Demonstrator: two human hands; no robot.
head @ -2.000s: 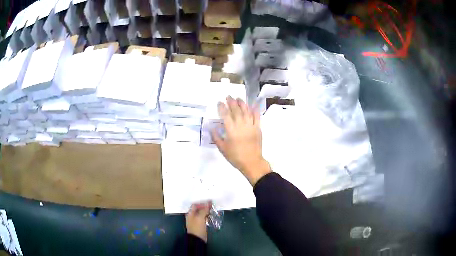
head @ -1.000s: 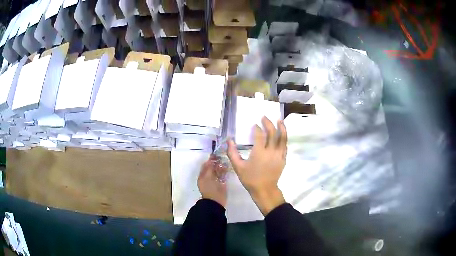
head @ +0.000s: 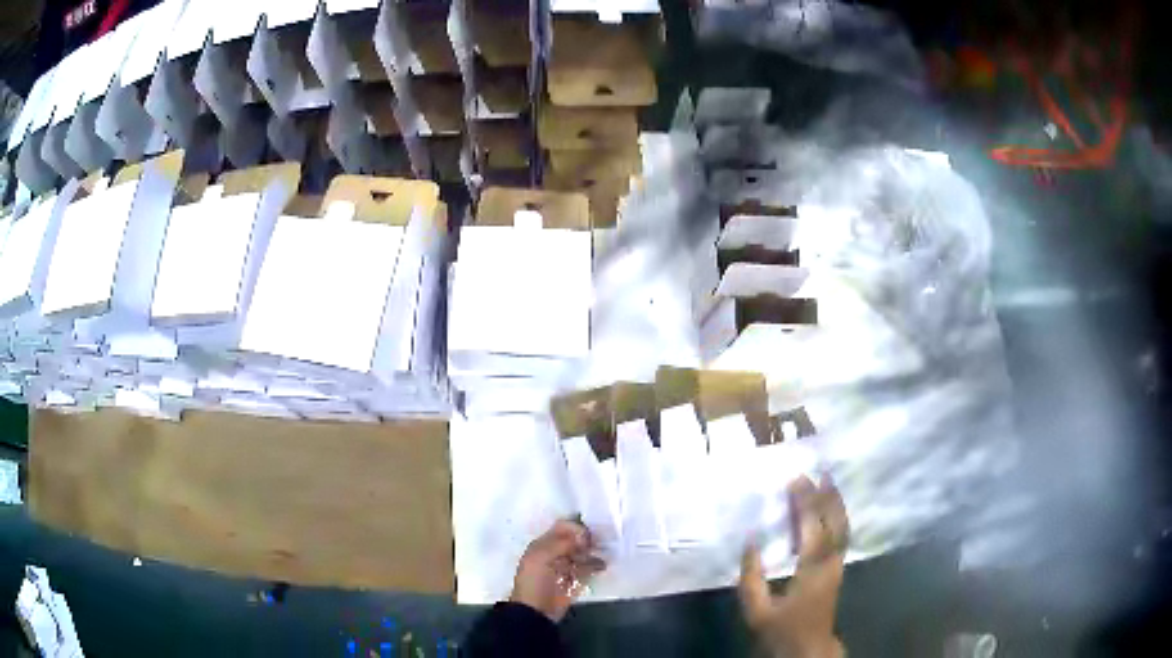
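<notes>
A short row of small white folding cartons with brown lids standing up lies fanned on the white board before me. My left hand is at the row's left end, fingers closed on a small shiny clear piece, perhaps plastic film; its contents cannot be made out. My right hand is at the right end, blurred, fingers spread and thumb apart, holding nothing that I can see. Whether it touches the last carton is unclear.
Stacked white cartons stand behind and left, with rows of open boxes beyond. A brown board lies front left. Another open row and crumpled clear film are at right. Blue and yellow bits lie on the green bench.
The cartons at the right end of the stacked row have left that place; a fanned row now lies nearer me. Both hands have moved towards me, the right hand also rightwards, and are wider apart.
</notes>
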